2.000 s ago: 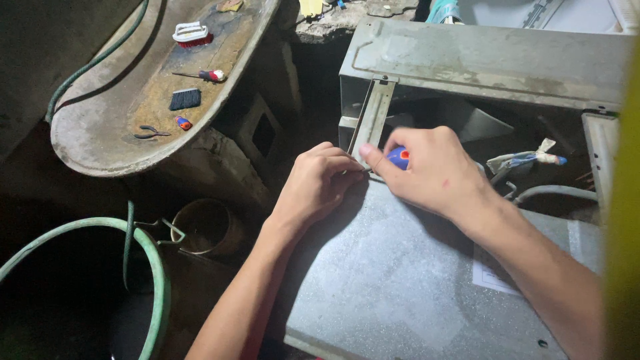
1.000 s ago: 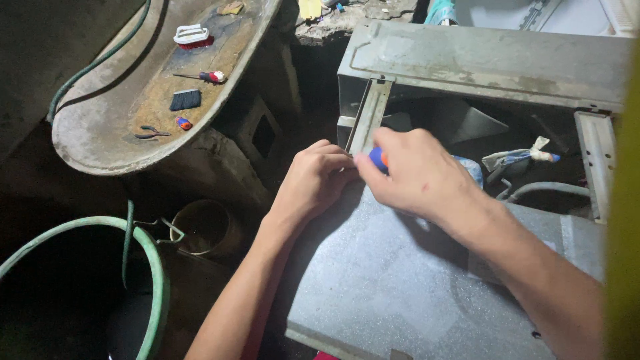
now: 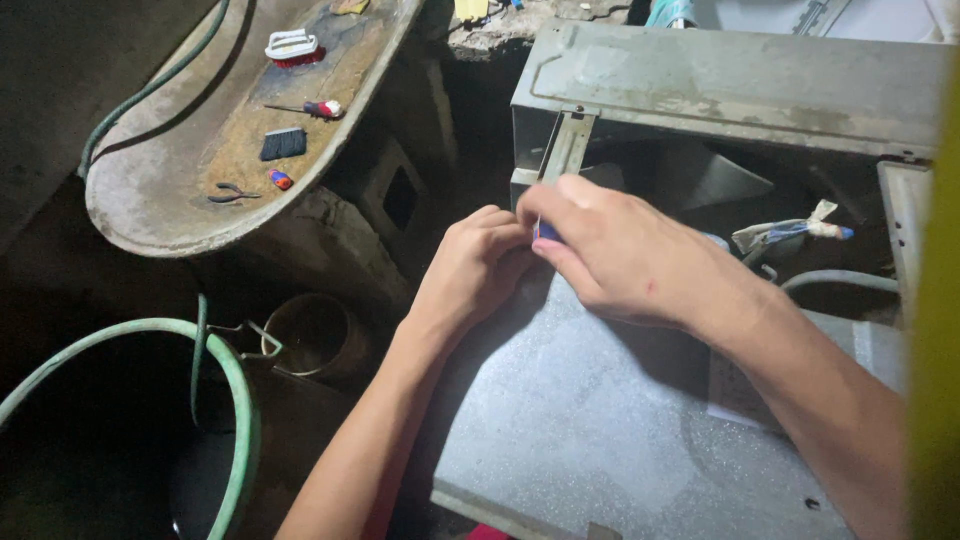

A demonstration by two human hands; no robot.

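Note:
My right hand [image 3: 615,251] is closed around a tool with a blue and orange handle [image 3: 547,231], probably a screwdriver; its tip is hidden. Close beside it, my left hand [image 3: 487,255] rests with bent fingers at the edge of the grey metal panel [image 3: 600,405], near the lower end of a narrow metal bracket [image 3: 568,146]. Whether the left fingers hold anything is hidden. The bracket runs up to the long metal housing [image 3: 720,82], where a screw shows. Beyond my right wrist, wires wrapped in light tape [image 3: 795,229] stick out above a grey pipe [image 3: 840,279].
On the worn basin ledge [image 3: 150,217] lie a white brush with red bristles [image 3: 292,46], a red-handled screwdriver [image 3: 322,109], a black brush [image 3: 283,144], pliers [image 3: 232,193] and a small blue-orange item [image 3: 280,179]. A large green-rimmed tub [image 3: 241,420] and a small bucket [image 3: 307,334] stand lower left.
My right hand has changed its angle around the blue handle and its fingers have shifted. My left hand has stayed at the panel's edge.

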